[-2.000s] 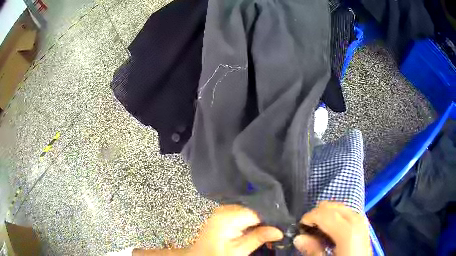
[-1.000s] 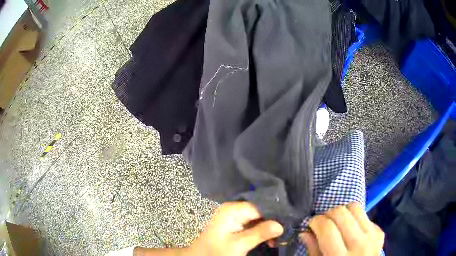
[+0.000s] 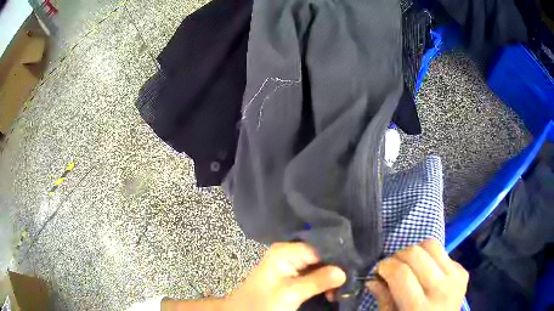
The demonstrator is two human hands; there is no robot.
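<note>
A grey garment (image 3: 334, 121) hangs away from my hands, with a thin white bent thread (image 3: 267, 82) on its surface. My left hand (image 3: 294, 279) pinches the garment's dark bunched edge (image 3: 349, 282) between thumb and fingers. My right hand (image 3: 419, 279) is just right of that edge, fingers curled together. A small thin glint shows between its fingertips and the edge; whether it is a tool or a thread I cannot tell. Blue-and-white checked cloth (image 3: 413, 200) lies below and right of the held edge.
A black garment with round buttons (image 3: 200, 97) lies under and left of the grey one. A blue crate (image 3: 504, 188) with dark clothes (image 3: 516, 225) is at right, another blue crate part (image 3: 522, 85) behind. Cardboard (image 3: 24, 61) is at the left edge, over speckled floor (image 3: 121, 212).
Since two seconds ago my right hand has moved slightly right, away from my left thumb, and its fingers have curled. My left hand still pinches the edge and has barely moved.
</note>
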